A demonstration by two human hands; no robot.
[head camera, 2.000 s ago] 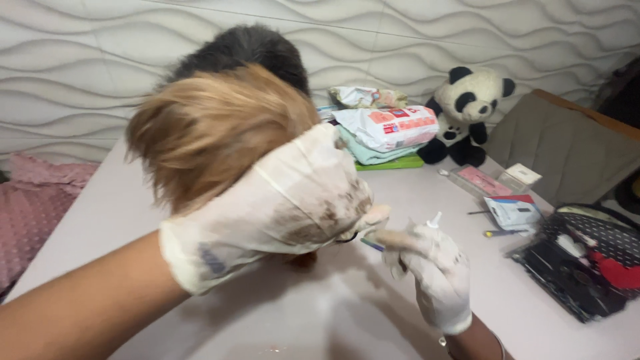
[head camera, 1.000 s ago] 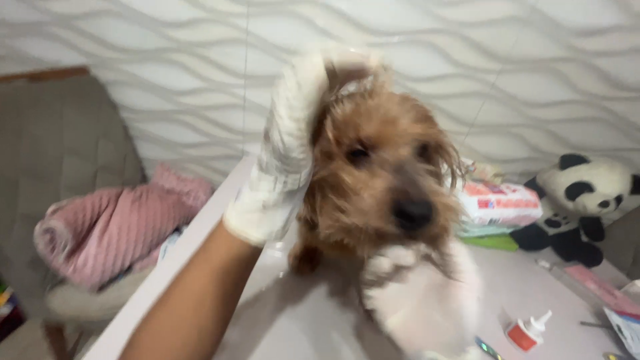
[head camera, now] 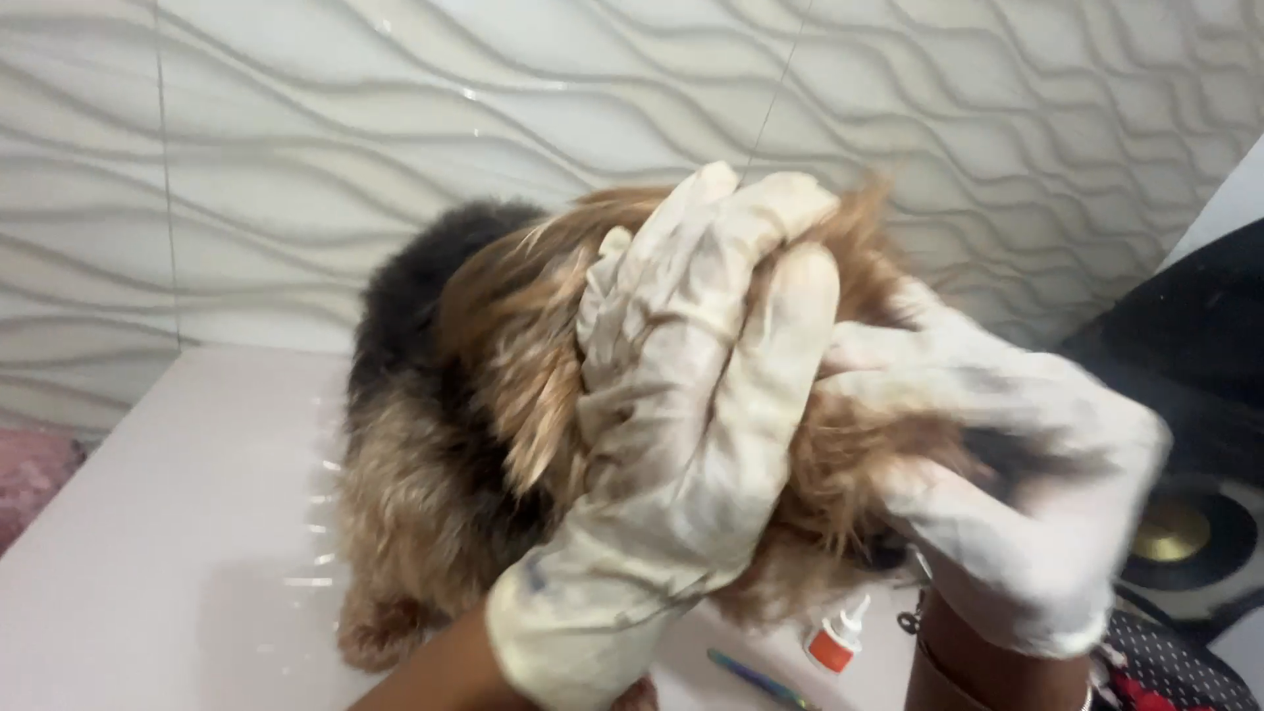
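A small dog (head camera: 425, 474) with tan and black fur stands on the pale table, its head turned to the right. My left hand (head camera: 691, 425), in a stained whitish glove, lies over the side of its head with the fingers closed around it. On the muzzle and face fur is my right hand (head camera: 1017, 464), also gloved, its thumb and fingers on either side of the fur. The dog's eyes are hidden; part of its dark nose shows. Below the head are a small white dropper bottle (head camera: 834, 642) with an orange label and a slim iridescent metal tool (head camera: 760, 679), partly out of frame.
A textured wavy wall (head camera: 296, 148) runs behind the pale tabletop (head camera: 197, 513). Pink fabric (head camera: 35, 484) lies past the left edge. At the right are a dark round speaker (head camera: 1175, 528) and a black polka-dot pouch (head camera: 1165, 652).
The dog's face, toward the camera a second ago, is now turned right. My right hand has moved from under its chin to the muzzle; my left now covers the side of its head.
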